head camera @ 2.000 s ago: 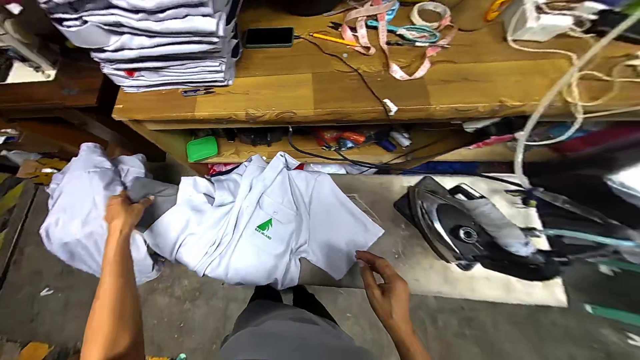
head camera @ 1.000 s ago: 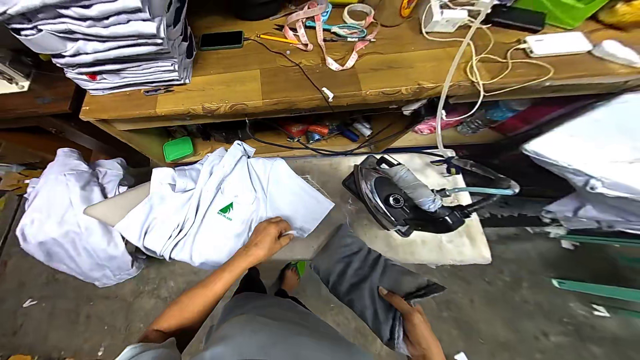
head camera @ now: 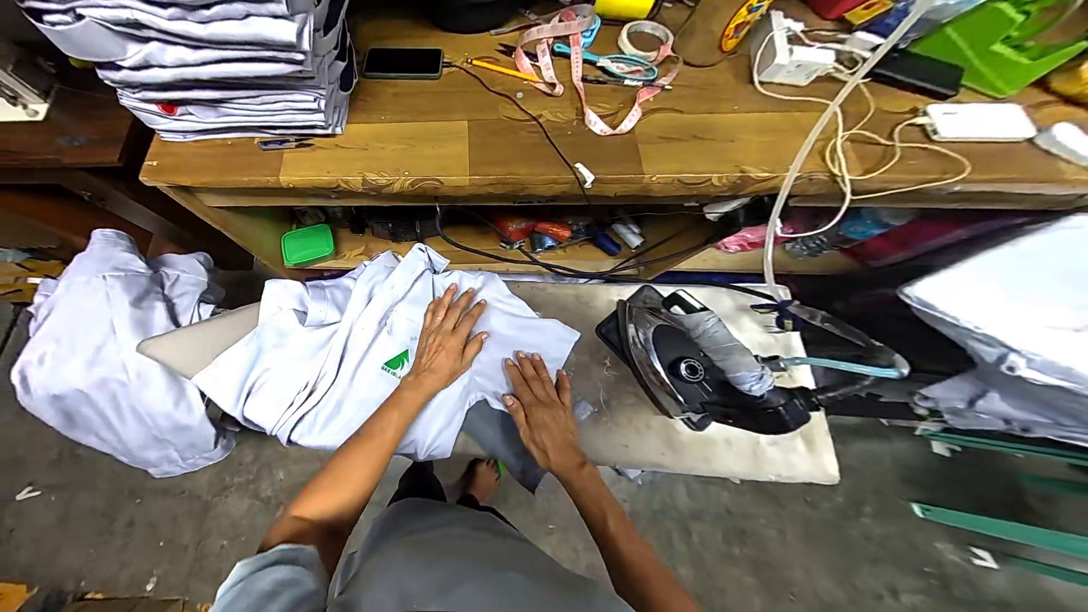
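A white shirt [head camera: 331, 374] with a green printed emblem lies rumpled on the ironing board [head camera: 586, 425]. My left hand [head camera: 446, 340] rests flat on it, fingers apart, right of the emblem. My right hand [head camera: 540, 412] lies palm down at the sleeve's lower edge, its wrist side over a dark grey cloth [head camera: 501, 438] that shows partly from under the shirt. Neither hand grips anything. To the right, a steam iron [head camera: 697, 365] with a wrapped handle sits on the board's pale cover. Another white garment [head camera: 110, 365] hangs in a heap at the board's left end.
Behind the board is a wooden table [head camera: 382, 161] with a stack of folded garments [head camera: 229, 68], a phone [head camera: 403, 63], scissors [head camera: 612, 64] and a measuring tape [head camera: 612, 127]. The iron's hose [head camera: 786, 187] hangs down in front of it. White fabric [head camera: 1011, 314] is piled at the right.
My right hand has come left from beyond the board's near edge, letting go of the grey cloth, which is now partly under the shirt. My left hand has moved up onto the shirt.
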